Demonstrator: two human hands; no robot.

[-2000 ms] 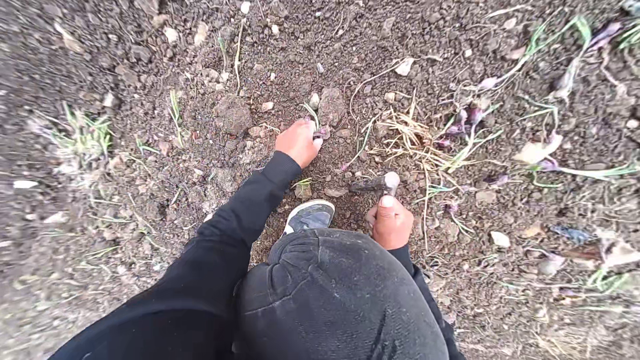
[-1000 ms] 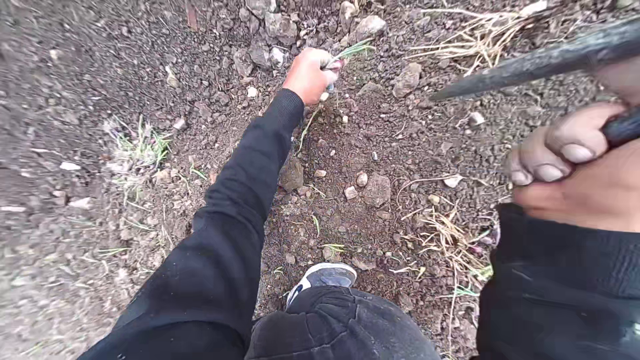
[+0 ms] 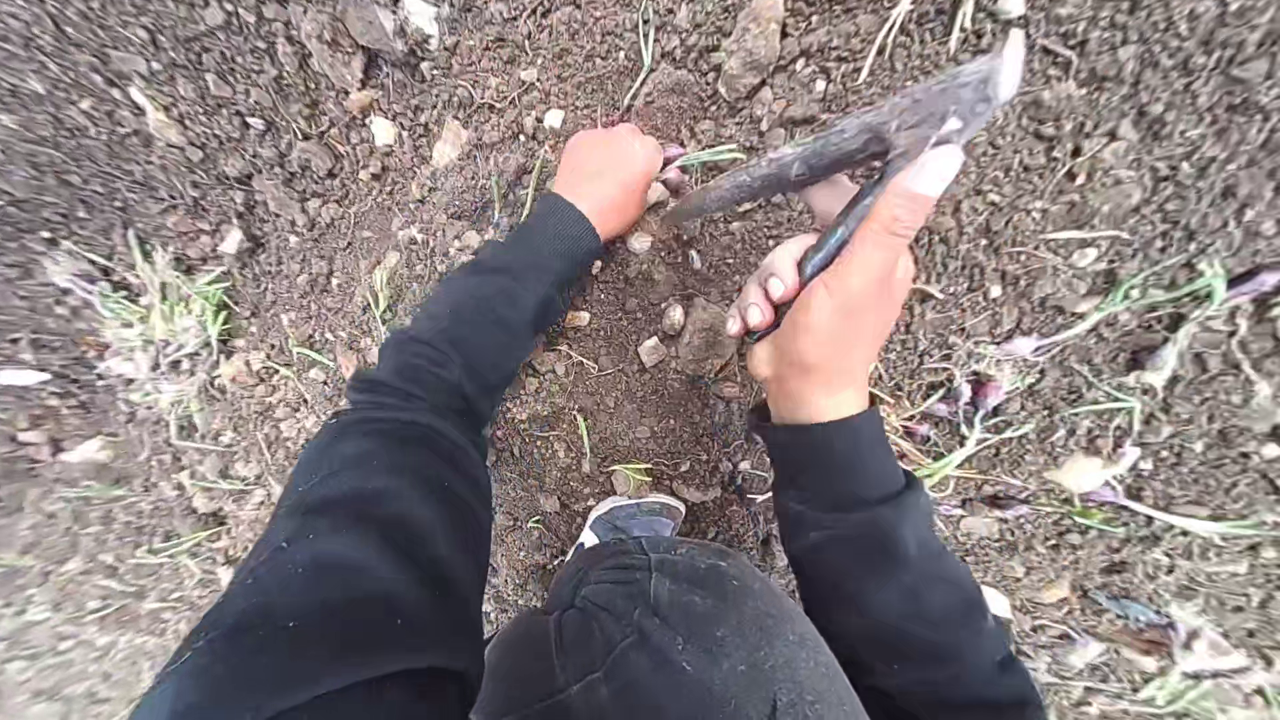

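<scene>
My left hand [image 3: 612,180] is low at the soil, its knuckles up and its fingers mostly hidden. Small purple onion bulbs [image 3: 674,178] with green shoots poke out at its right side, in its grip. My right hand [image 3: 840,290] is closed round the thin dark handle of a hooked hand tool [image 3: 800,165], like a small hoe. The tool's long arm slants down to the left, and its pointed tip appears just right of my left hand. Whether the tip touches the soil I cannot tell.
Stones [image 3: 705,338] lie in the soil below the hands. More purple onions [image 3: 985,395] with green tops are scattered at the right. A grass tuft [image 3: 170,300] grows at the left. My shoe [image 3: 630,518] is at lower middle.
The right hand and tool, large at the right edge a second ago, have come leftward beside the left hand. Two seconds ago they were low, near my knee. The left hand stays closed at the soil.
</scene>
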